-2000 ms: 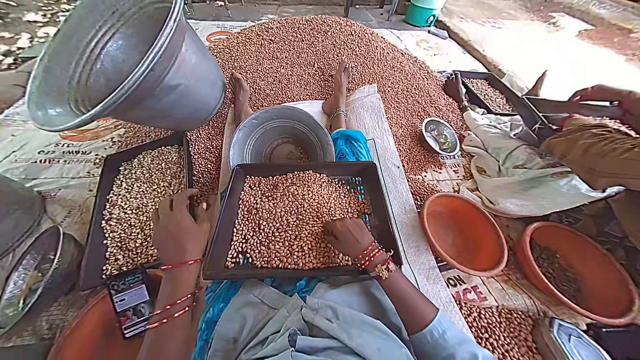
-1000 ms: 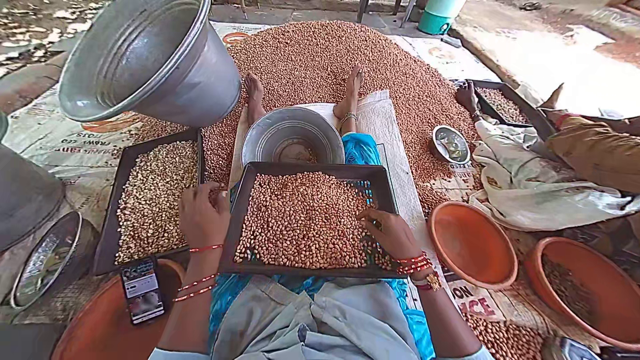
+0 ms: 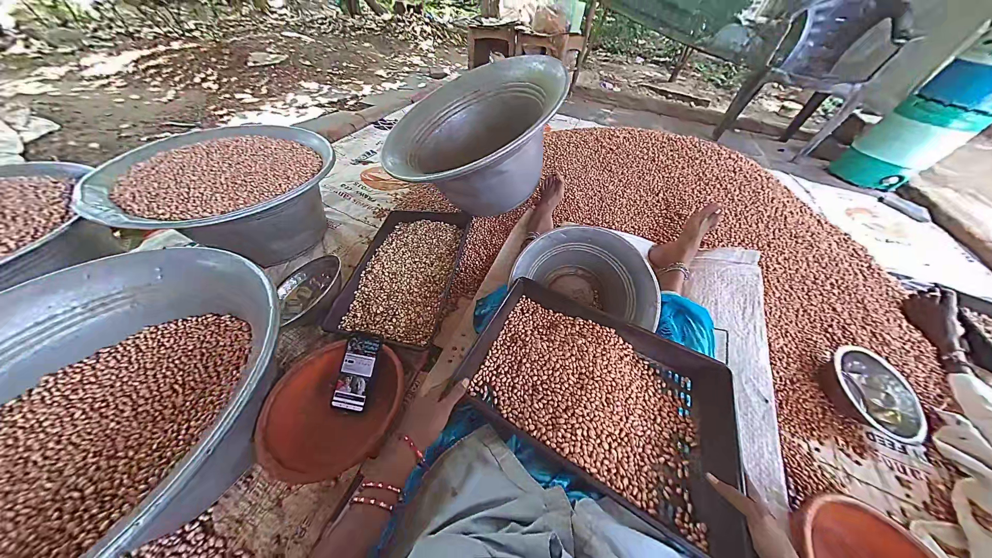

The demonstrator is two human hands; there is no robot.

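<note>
A black plastic mesh tray (image 3: 709, 387) of reddish-brown peanuts (image 3: 573, 380) lies tilted across my lap. My left hand (image 3: 434, 407) holds its left side, fingertips at the rim. My right hand (image 3: 748, 511) is at its lower right edge, thumb against the rim and the other fingers hidden. Just beyond the tray stands an empty-looking metal basin (image 3: 593, 260) with a little material at its bottom. Left of it lies a second black tray (image 3: 459, 267) of paler peanuts (image 3: 407, 279). A phone (image 3: 356, 373) rests over a clay-coloured bowl (image 3: 310, 457) by my left forearm.
A large heap of peanuts (image 3: 674, 170) spreads ahead and right. Metal tubs (image 3: 267, 225) full of peanuts stand at the left, and a tilted metal tub (image 3: 496, 178) stands ahead. A small steel bowl (image 3: 880, 391) and another person's foot (image 3: 934, 318) are at the right.
The view has swung left, bringing the full tubs into sight. My hands have moved from over the peanuts or beside them to the tray's sides, and the tray now sits slanted.
</note>
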